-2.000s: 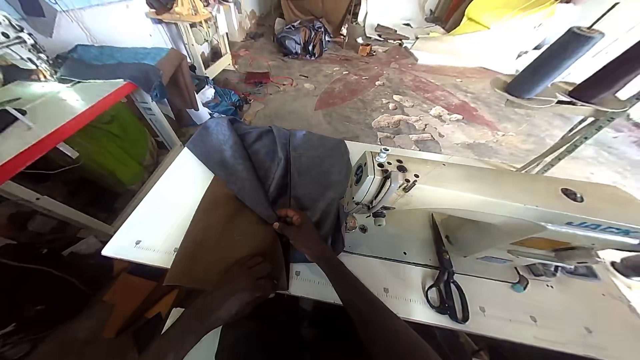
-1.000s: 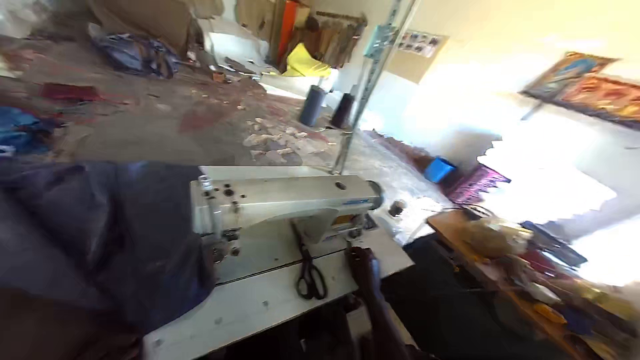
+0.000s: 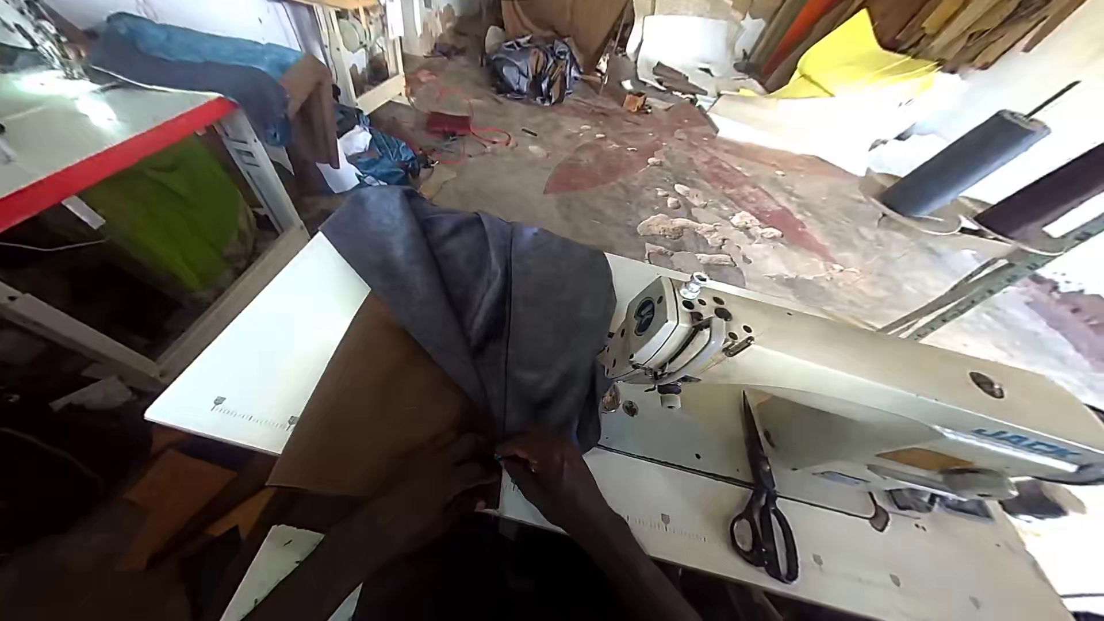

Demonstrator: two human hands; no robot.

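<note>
Dark grey leather-like material [image 3: 552,319] with a stitched seam lies left of the needle area of a Jack sewing machine [image 3: 845,379]. Its brown underside [image 3: 379,405] shows where it folds over, at the table's front left. My right hand [image 3: 543,466] pinches the near edge of the material at the seam's end. My left hand [image 3: 453,483] rests on the brown part close beside it, its fingers in shadow, so its grip is unclear. Black-handled scissors [image 3: 763,517] lie on the machine bed, blades pointing away from me.
Two thread cones [image 3: 966,164] stand on a holder at the back right. Another table with a red edge [image 3: 121,159] is at the left, with blue cloth [image 3: 198,52] behind it. A yellow sheet [image 3: 849,60] and a bundle [image 3: 535,69] lie on the floor beyond.
One second ago my right hand was by the right end of the machine; now it is back at the material's near edge. The view swung right and came back.
</note>
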